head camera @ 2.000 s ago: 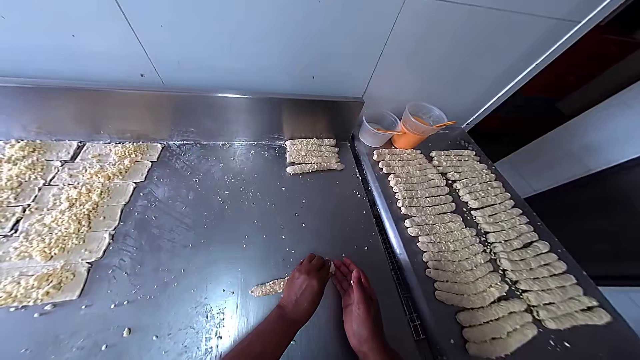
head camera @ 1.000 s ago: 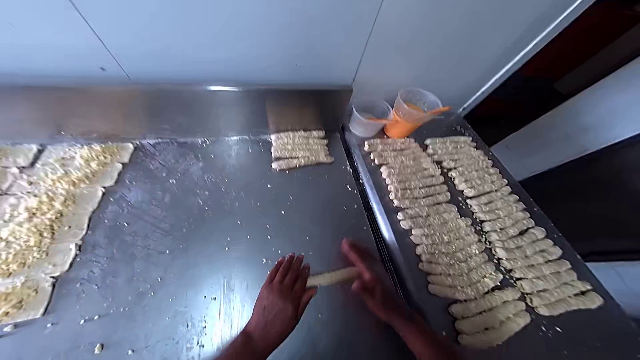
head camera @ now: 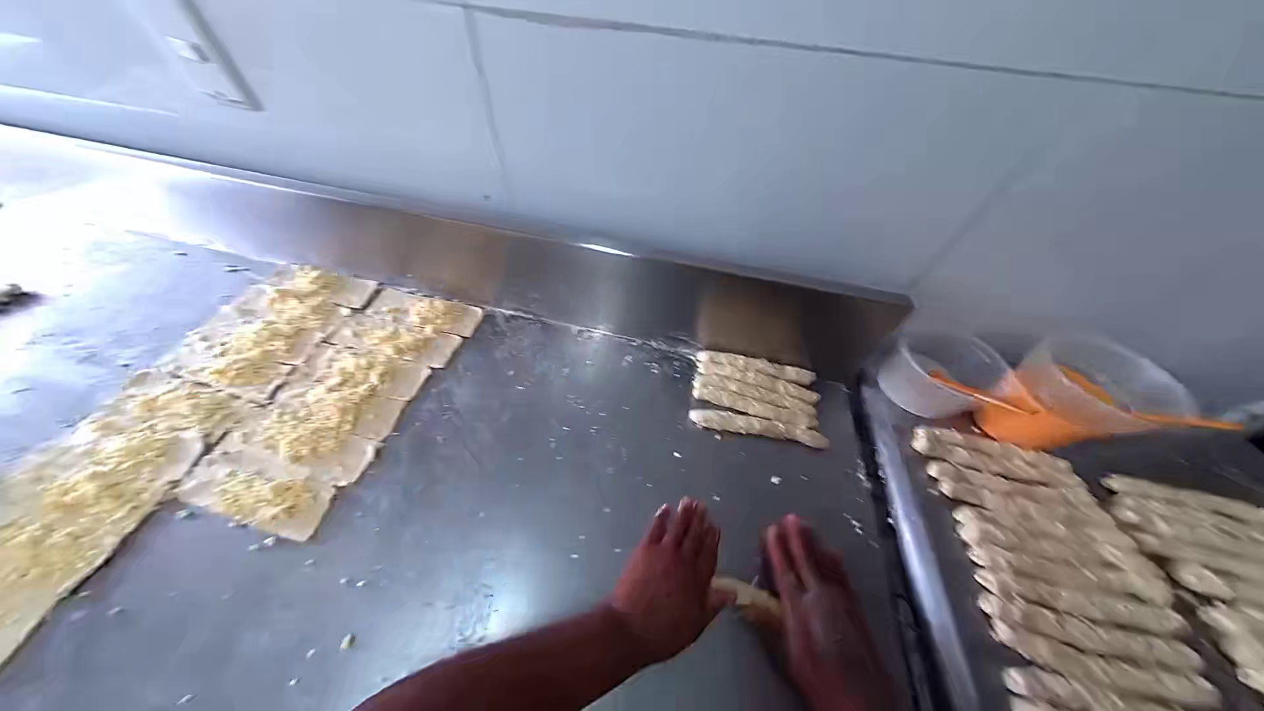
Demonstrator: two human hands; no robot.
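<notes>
A short plain dough roll [head camera: 748,595] lies on the steel table between my two hands. The palm side of my left hand [head camera: 674,583] is at its left end, fingers stretched out away from me. My right hand [head camera: 820,607], somewhat blurred, covers its right end with the fingers extended. Neither hand is closed around the dough. Beyond them, near the back ledge, a small group of coated dough sticks [head camera: 755,397] lies side by side. To the left are flat dough pieces [head camera: 296,444] topped with grated cheese-like shreds [head camera: 321,405].
On the right stands a dark tray [head camera: 923,553] with rows of coated dough sticks [head camera: 1066,563]. At its back are a clear plastic cup [head camera: 923,380] and a larger tub with orange contents [head camera: 1037,420]. A steel ledge [head camera: 592,272] runs along the wall; crumbs dot the table.
The coated stick seen beside my left hand two seconds ago no longer shows there. My hands have come closer together over the plain roll since one second ago. The view has swung left.
</notes>
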